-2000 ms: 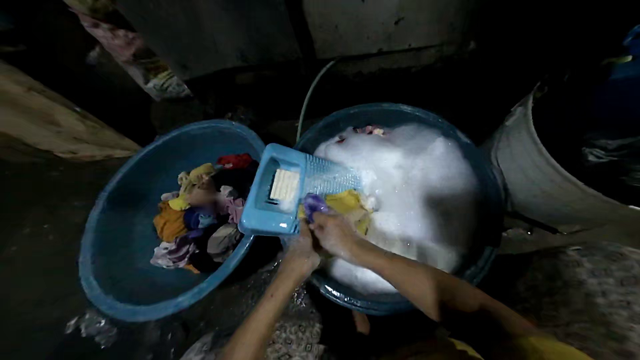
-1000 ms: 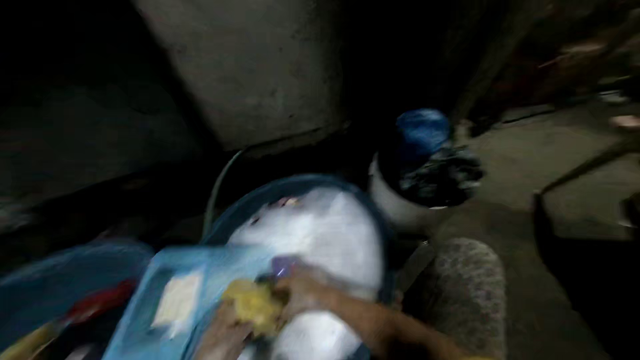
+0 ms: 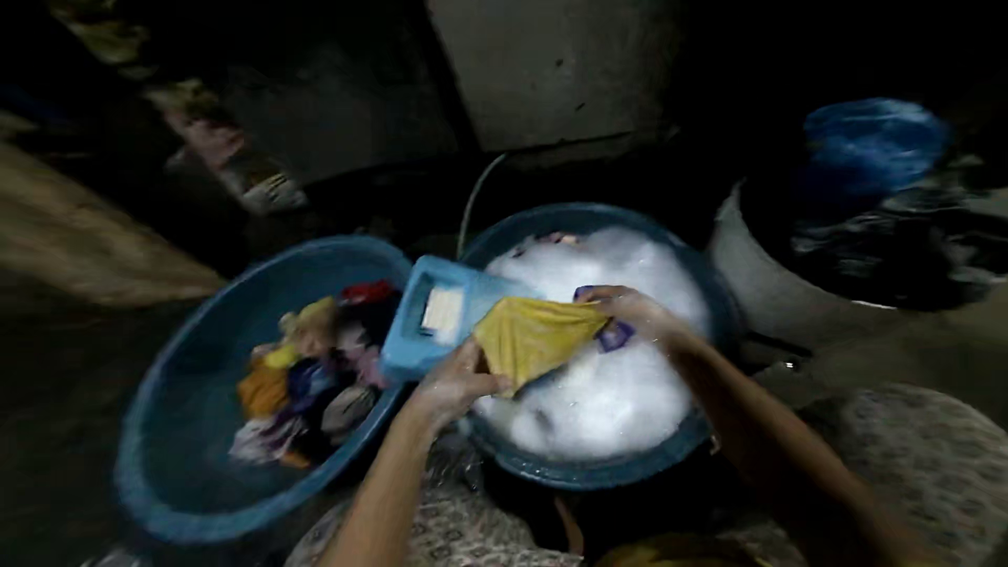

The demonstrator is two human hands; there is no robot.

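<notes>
A yellow cloth point(image 3: 535, 339) with purple parts is stretched between my two hands over the suds. My left hand point(image 3: 455, 384) grips its lower left edge, and my right hand point(image 3: 630, 311) holds the right end, where purple fabric shows. Beneath it, a round blue basin point(image 3: 587, 472) is full of white foam point(image 3: 606, 409). A light blue plastic washboard point(image 3: 405, 339) leans across the rims of both basins, partly hidden by the cloth, with a pale bar of soap point(image 3: 443, 315) in its tray. To the left, another blue basin point(image 3: 169, 441) holds a heap of mixed clothes point(image 3: 315, 386).
At the right stands a whitish bucket point(image 3: 772, 276) with black plastic and a blue plastic bag point(image 3: 878, 146) at its top. A thin hose point(image 3: 479, 197) rises behind the basins. Patterned fabric point(image 3: 906, 457) covers my legs near the foamy basin. A wall point(image 3: 559, 71) stands behind.
The yellow cloth, bunched in my hands at the washboard before, is now spread out between them. My hands have moved apart. The view swung right and came back.
</notes>
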